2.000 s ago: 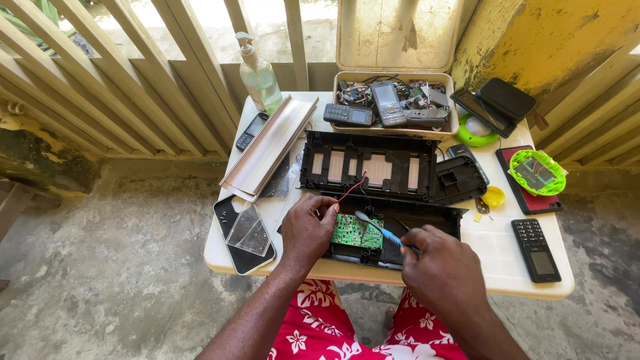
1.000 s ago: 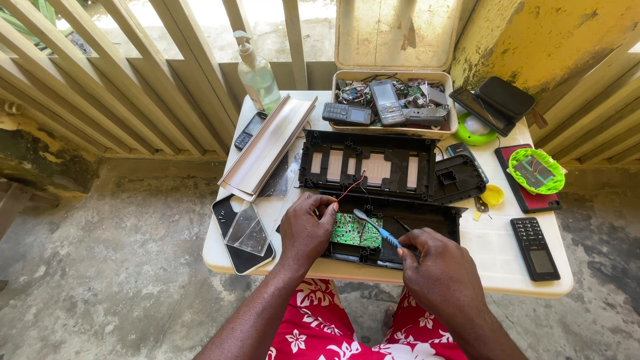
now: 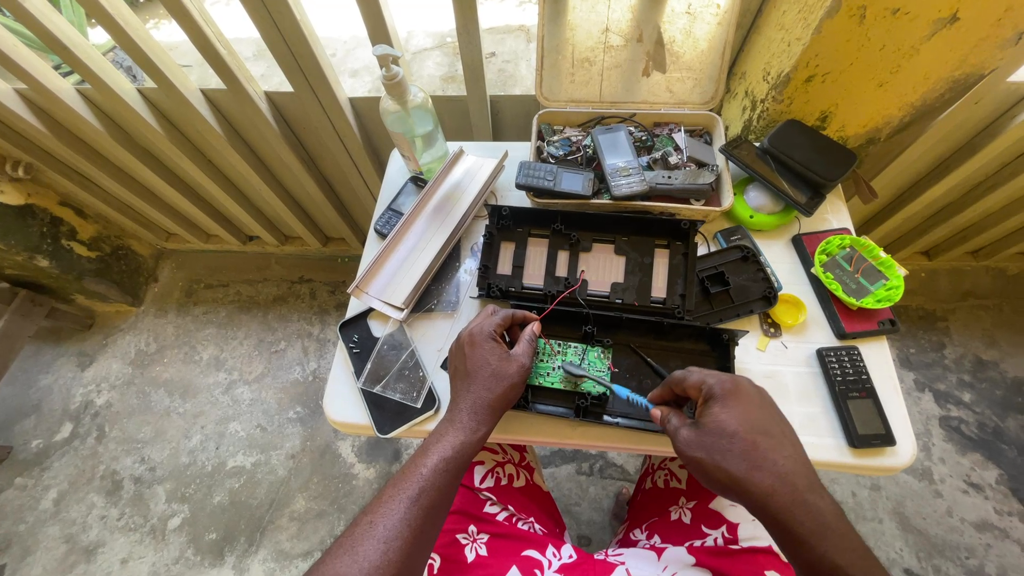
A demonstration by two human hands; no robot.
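A green circuit board point(image 3: 588, 360) lies in the lower black plastic housing point(image 3: 704, 340). My right hand point(image 3: 720, 424) grips a blue-handled toothbrush point(image 3: 628, 394), its bristle head over the middle of the board. At the board's left edge, my left hand point(image 3: 496, 360) pinches a thin red wire point(image 3: 562, 299) between thumb and fingers. The wire runs up to the other black housing half point(image 3: 590, 307), which has rectangular openings. A dark wire hangs beside it. A slim dark tool point(image 3: 650, 362) lies in the lower housing, partly behind my right fingers.
On the white table point(image 3: 808, 400) are a keypad phone point(image 3: 856, 396), a green plastic shell point(image 3: 859, 272), a pale metal panel point(image 3: 432, 232) and a black phone case point(image 3: 388, 372) under clear sheets. Behind stand a pump bottle point(image 3: 412, 124) and a box point(image 3: 724, 196) of phone parts.
The toothbrush head has moved across the circuit board, from its upper part toward its middle, with my right hand still on the handle. My left hand has stayed at the red wire.
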